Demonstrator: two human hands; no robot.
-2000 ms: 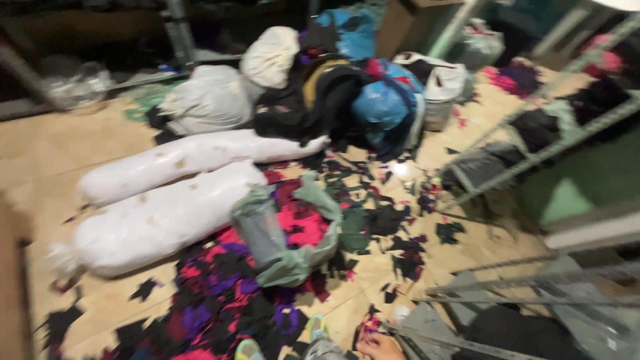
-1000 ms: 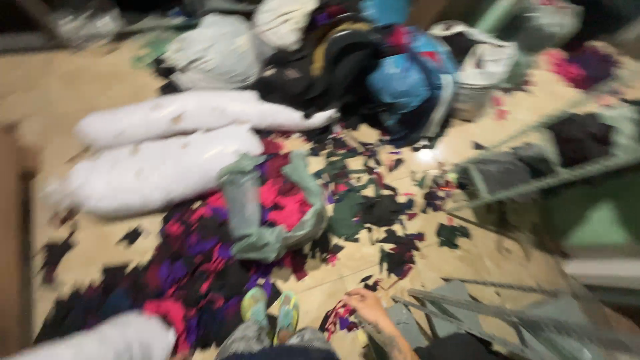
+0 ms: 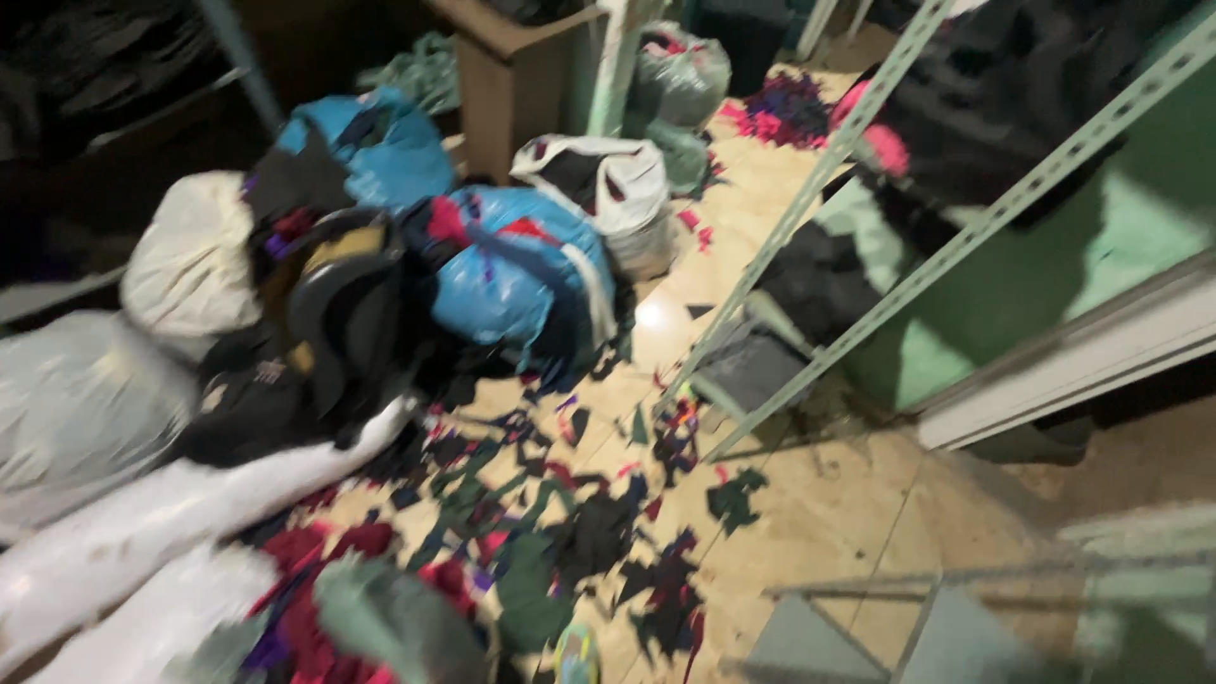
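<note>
Neither of my hands shows in the head view now. Fabric scraps in dark green, black, maroon and pink (image 3: 532, 570) lie scattered over the tiled floor. At the lower left, a grey-green plastic bag (image 3: 399, 617) rests by a heap of maroon and purple scraps (image 3: 304, 589). Beside it lie long white stuffed sacks (image 3: 199, 513). Behind these are a blue plastic bag with cloth (image 3: 503, 285), an off-white tied bag (image 3: 190, 256) and a grey-white bag (image 3: 85, 408). The tip of a shoe (image 3: 576, 655) is at the bottom edge.
Slotted metal shelf uprights (image 3: 988, 228) slant across the right side, with dark cloth (image 3: 822, 275) on a shelf. A cardboard box (image 3: 513, 85), a white sack (image 3: 608, 190) and a clear bag (image 3: 679, 76) stand at the back. Grey metal panels (image 3: 817, 646) lie at the lower right.
The view has swung up and to the right. The hand seen low in the earlier frames, near small scraps, is out of view. The white sacks are now partly cut off.
</note>
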